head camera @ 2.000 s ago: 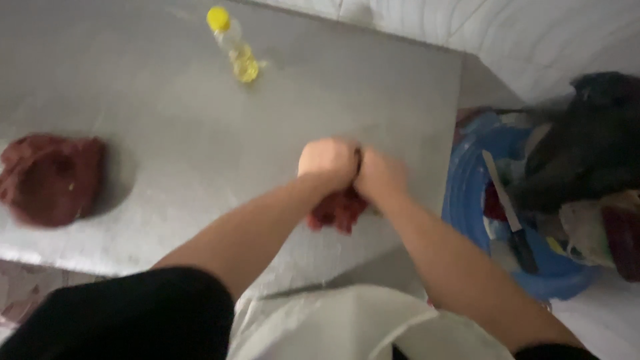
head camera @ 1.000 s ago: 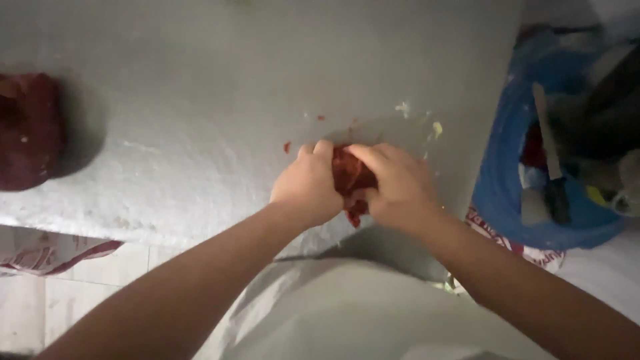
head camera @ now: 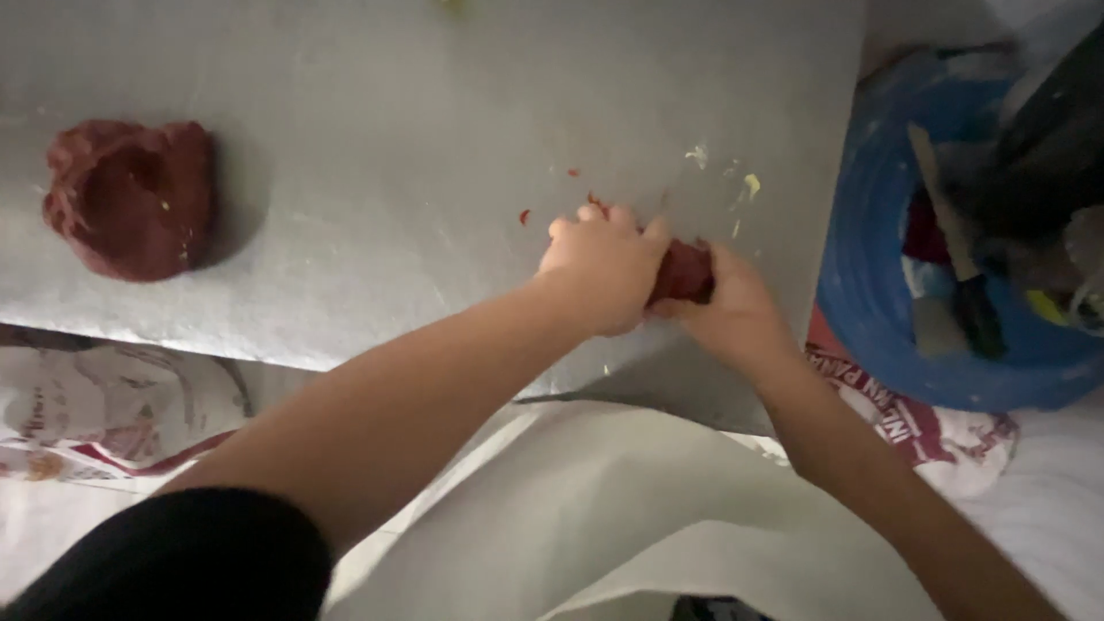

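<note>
A piece of dark red dough [head camera: 684, 274] lies on the metal table [head camera: 371, 164] near its front edge, partly hidden by both hands. My left hand [head camera: 606, 266] presses down over its left part, palm down with the fingers slightly spread. My right hand [head camera: 729, 306] grips its right end, thumb in front and fingers behind. Small red and pale yellow scraps lie on the metal just beyond the hands. A larger lump of dark red dough [head camera: 134, 200] with a hollow in its top sits apart at the far left.
Right of the table stands a blue plastic tub [head camera: 871, 285] holding a knife with a black handle [head camera: 979, 315], a scraper and other items. Printed sacks [head camera: 112, 401] lie below the table's left front edge; another printed sack [head camera: 914, 431] is under the tub.
My hands gripped the dough from both sides a second ago; now my left hand lies over its left part. Two seconds ago they were close together on top of it.
</note>
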